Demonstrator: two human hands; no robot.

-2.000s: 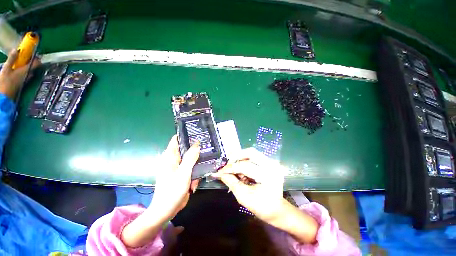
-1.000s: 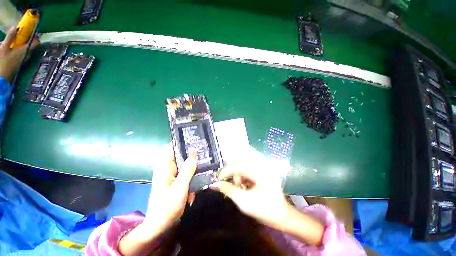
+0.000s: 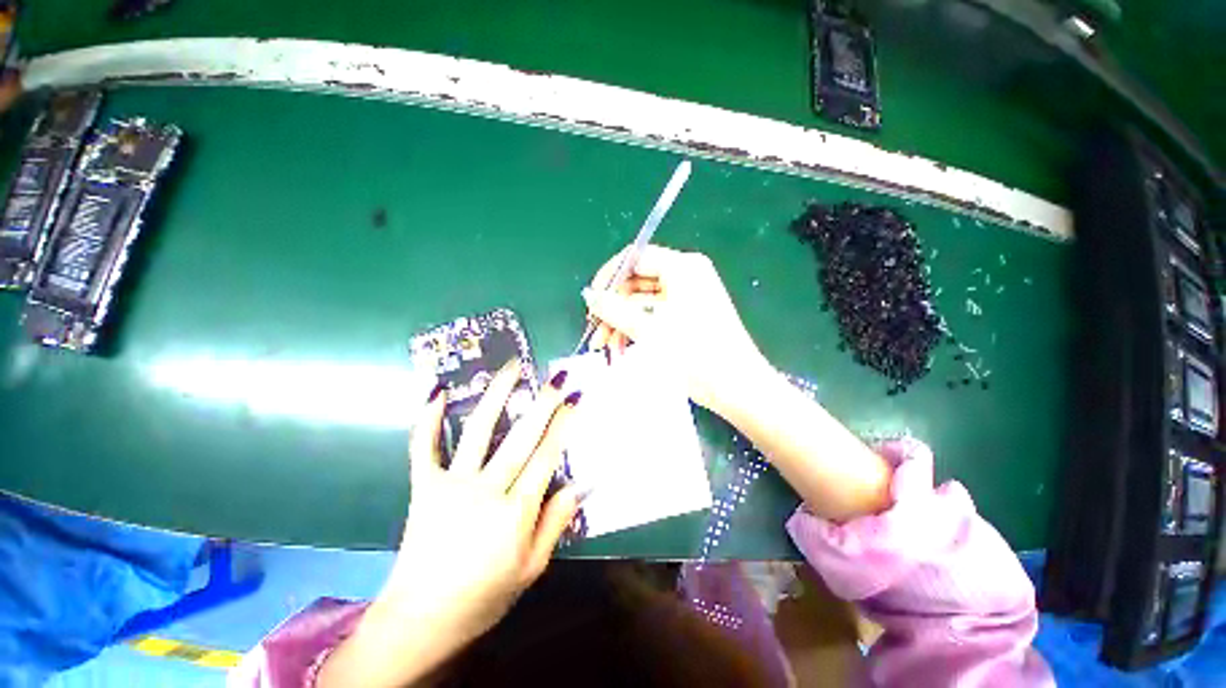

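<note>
An open phone unit (image 3: 464, 343) lies at the bench's front, left of centre, its circuit board end away from me. My left hand (image 3: 491, 484) lies over it with fingers spread across the battery area, gripping its sides. My right hand (image 3: 672, 316) holds pale tweezers (image 3: 659, 212) like a pen, their tips pointing down at the top edge of a white sheet (image 3: 639, 464). The sheet lies right of the phone, beside my left fingers. A dotted sheet (image 3: 727, 504) lies right of it and hangs over the bench edge, partly under my right forearm.
A pile of small black parts (image 3: 877, 289) lies right of centre, with clear slivers (image 3: 982, 296) beside it. Two phone units (image 3: 101, 235) lie at left. Another phone (image 3: 844, 67) is beyond the white strip (image 3: 538, 101). A black tray (image 3: 1123, 403) of phones stands at right.
My right hand has moved from the phone's lower end up to the white sheet's top edge. The phone is lower, my left hand now spread over it. The neighbour's yellow tool is mostly out of view.
</note>
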